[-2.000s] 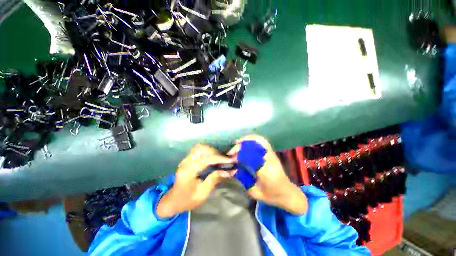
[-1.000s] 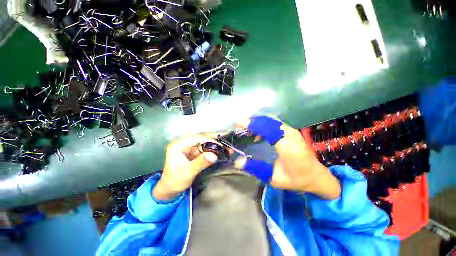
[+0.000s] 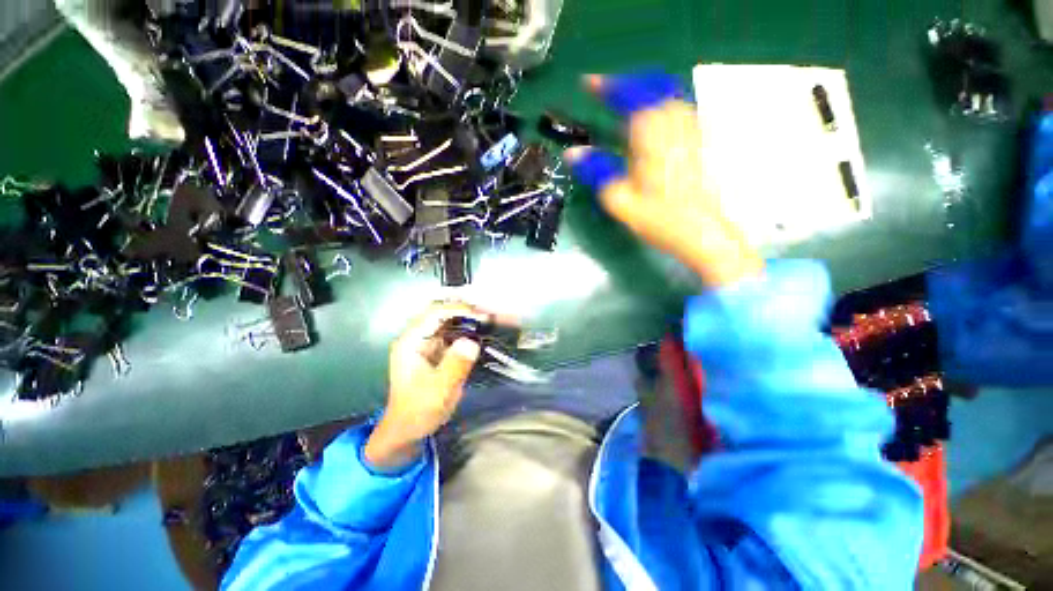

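Note:
My left hand (image 3: 425, 379) is at the bench's front edge, closed on a black binder clip (image 3: 464, 329) whose silver handles stick out to the right. Whether a second dark part is with it I cannot tell. My right hand (image 3: 664, 185), with blue wraps on two fingers, is blurred over the bench beside the clip heap. Its thumb and finger are apart and it holds nothing visible. A big heap of black binder clips (image 3: 346, 150) lies at the back left, with a light blue clip (image 3: 499, 150) at its right side.
A white sheet (image 3: 774, 139) with two short dark items lies on the green bench (image 3: 624, 294). A red tray (image 3: 933, 491) with dark rows is at lower right, partly behind my right sleeve. Another person's blue sleeve (image 3: 993, 312) is at the right edge. More clips lie at upper right.
My right hand has left my left hand and moved forward over the bench. My left hand has stayed near the same place, with the clip's handles now pointing right.

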